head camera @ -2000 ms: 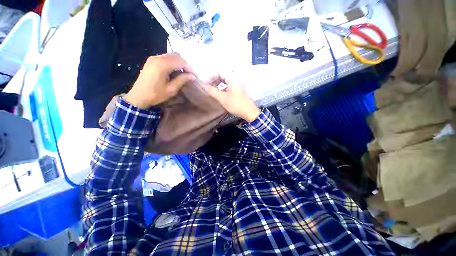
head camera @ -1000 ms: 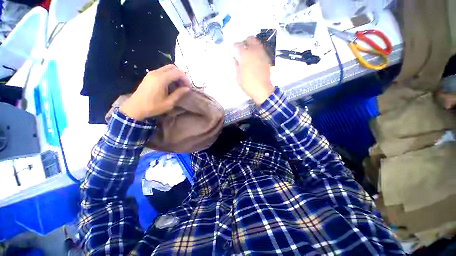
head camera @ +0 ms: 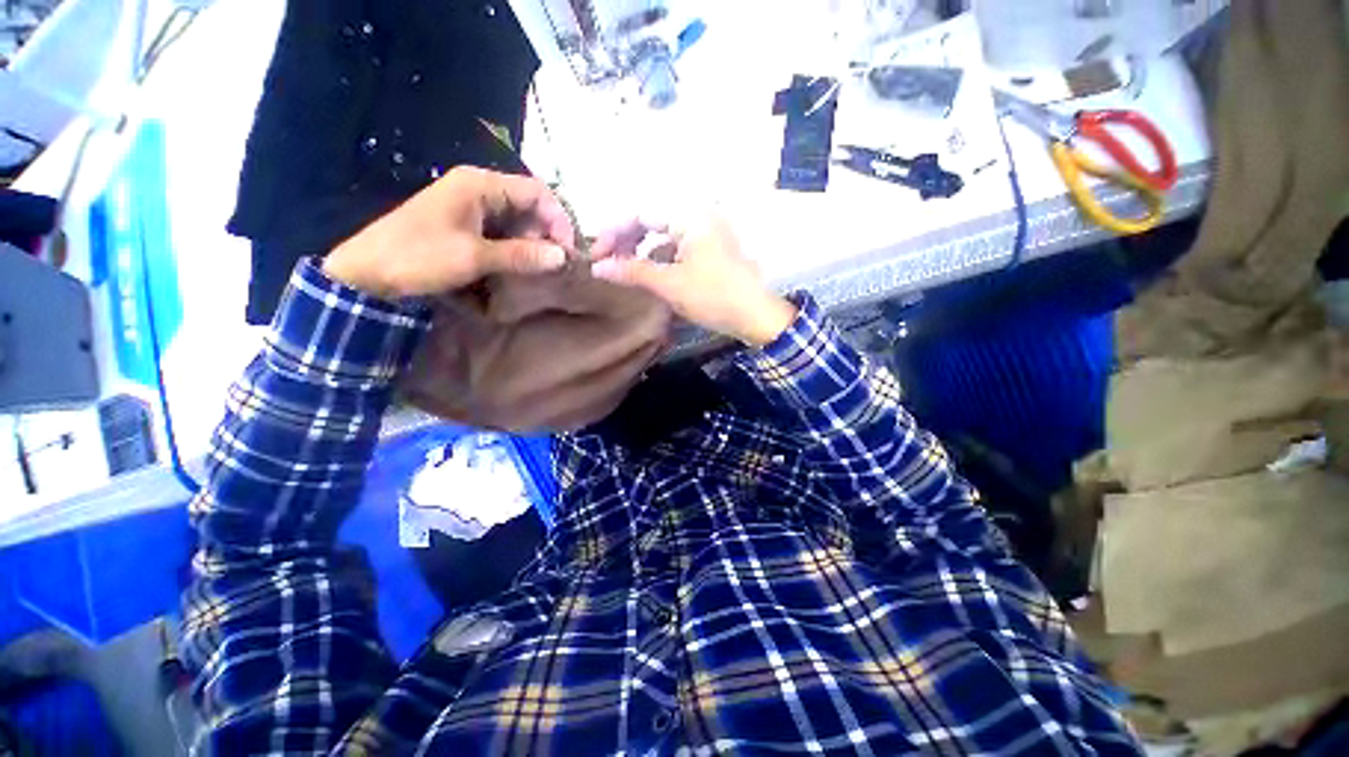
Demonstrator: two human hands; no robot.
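The tan fabric piece (head camera: 540, 360) hangs from my fingers over the table's front edge, in front of the needle area (head camera: 651, 74). My left hand (head camera: 459, 237) pinches its upper edge between thumb and fingers. My right hand (head camera: 695, 277) pinches the same edge close beside it, fingertips nearly touching my left ones. Whether a small strip is between the fingertips cannot be told. A small black strip (head camera: 806, 133) lies on the white table right of the needle area, with black thread snips (head camera: 900, 170) beside it.
Scissors with red and yellow handles (head camera: 1117, 170) lie at the table's right edge. Black sparkly fabric (head camera: 388, 111) lies left of the needle area. Khaki fabric pieces (head camera: 1228, 547) are stacked at the right. A blue bin (head camera: 1021, 385) is below the table.
My right hand has come back from beside the black strip to the tan fabric's edge, next to my left hand. The black strip on the table is uncovered again.
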